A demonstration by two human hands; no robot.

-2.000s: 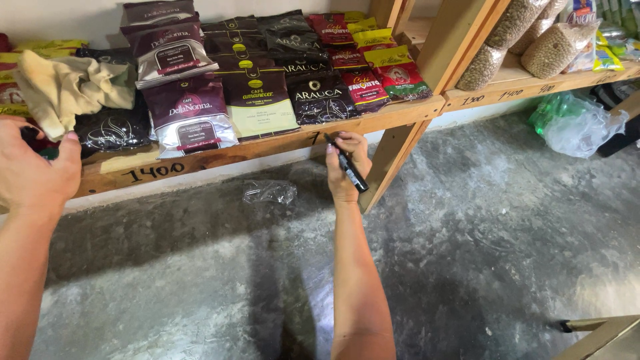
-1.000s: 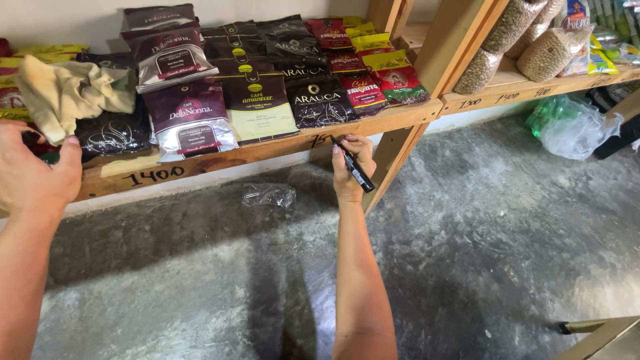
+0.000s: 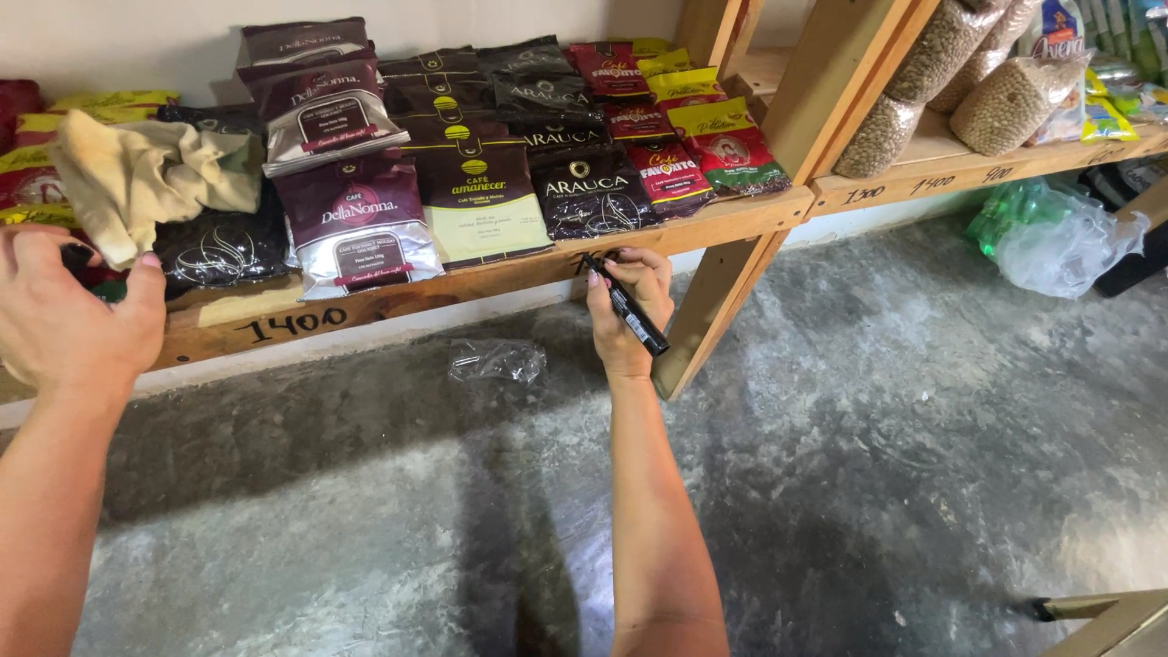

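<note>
A black marker pen [image 3: 630, 308] is gripped in my right hand [image 3: 634, 319], its tip against the front edge of a wooden shelf [image 3: 493, 274], where dark strokes show partly behind the fingers. Farther left on the same edge stands a handwritten black number [image 3: 292, 324]. My left hand [image 3: 82, 310] is at the shelf's left end, beside a crumpled beige cloth [image 3: 155, 173]; something dark shows between thumb and fingers, and whether they hold it I cannot tell. Coffee bags line the shelf, among them a purple and silver one [image 3: 356, 219] and a black one [image 3: 589, 192].
A wooden upright [image 3: 830, 82] joins a second shelf on the right, which bears bags of beans [image 3: 1008, 105]. Beneath it lies a translucent plastic bag [image 3: 1058, 242]. Clear plastic wrap [image 3: 497, 359] rests on the grey floor. A chair or stool leg [image 3: 1081, 605] juts in at lower right.
My right hand has moved slightly right along the shelf edge with the marker, and strokes have appeared there. The left hand stays by the cloth.
</note>
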